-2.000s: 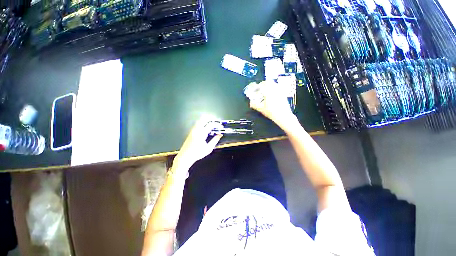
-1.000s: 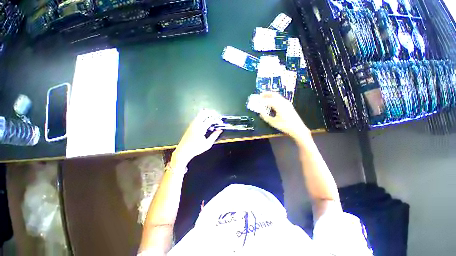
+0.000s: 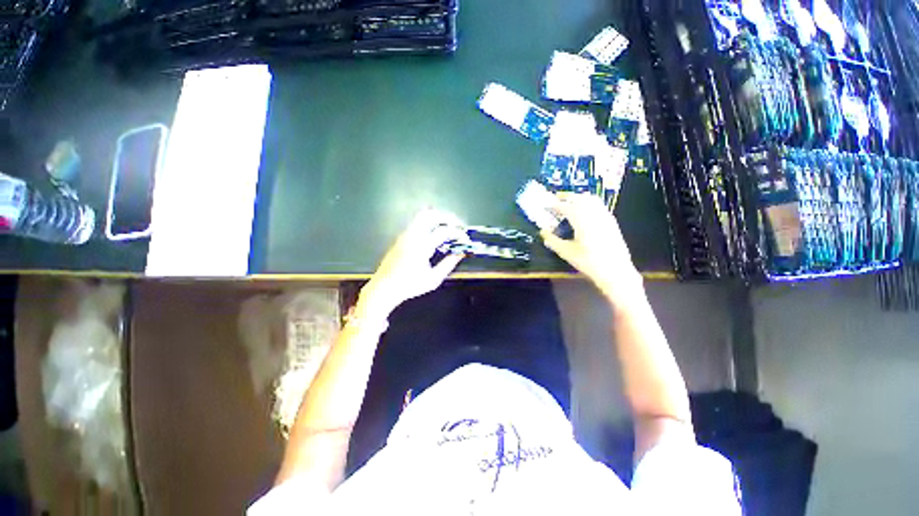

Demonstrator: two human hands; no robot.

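My left hand [image 3: 418, 257] is near the table's front edge, its fingers closed on a few thin, narrow circuit boards [image 3: 496, 243] that point to the right, seen nearly edge-on. My right hand [image 3: 586, 237] is to the right of them, its fingers on a white-topped board [image 3: 539, 205] at the near end of a loose heap. The heap of finished boards [image 3: 572, 131] has white dotted tops and blue lower ends, and some overlap. Whether the right hand's board is lifted or touches the mat cannot be told.
A long white stack [image 3: 212, 171], a phone [image 3: 136, 183] and a water bottle [image 3: 45, 214] lie at the left. Black trays with boards stand at the right [image 3: 836, 207] and at the far side [image 3: 373, 30]. Open cardboard boxes [image 3: 202, 373] with clear film are below the table edge.
The view has shifted. My right hand was over the heap and has come nearer with the white-topped board at its fingers. My left hand keeps its boards in about the same place.
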